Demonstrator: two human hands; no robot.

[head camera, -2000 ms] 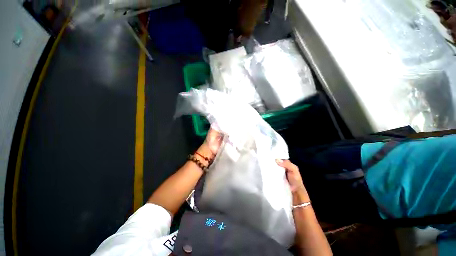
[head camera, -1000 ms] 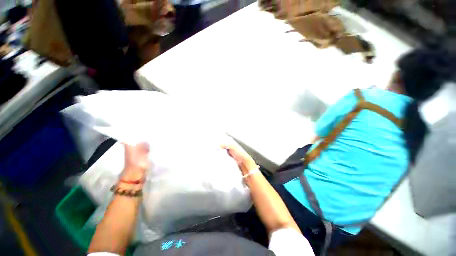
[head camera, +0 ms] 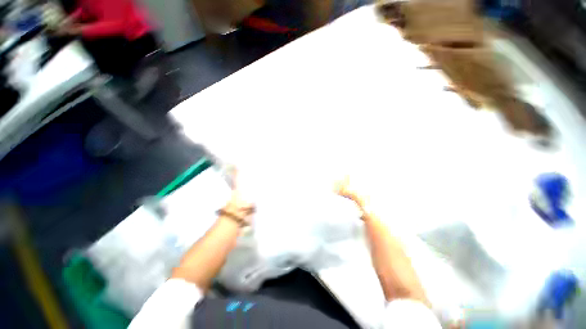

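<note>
A white bundle in clear plastic (head camera: 292, 225) lies between my hands at the near edge of the white table; its upper part is lost in glare. My left hand (head camera: 239, 200) is on its left side, fingers blurred against the white. My right hand (head camera: 349, 191) is on its right side, its fingers also washed out. Both hands appear to hold the bundle.
The white-covered table (head camera: 321, 83) spans the front, with brown limp pieces (head camera: 475, 58) at the back right. Two blue tape dispensers (head camera: 551, 198) stand at the right. A green crate (head camera: 90, 289) with packed white bags (head camera: 154, 244) is at the lower left. A person in red is far left.
The view has swung right over the table, and the bundle has come to its near edge, still between my hands. The person in turquoise has mostly left the view.
</note>
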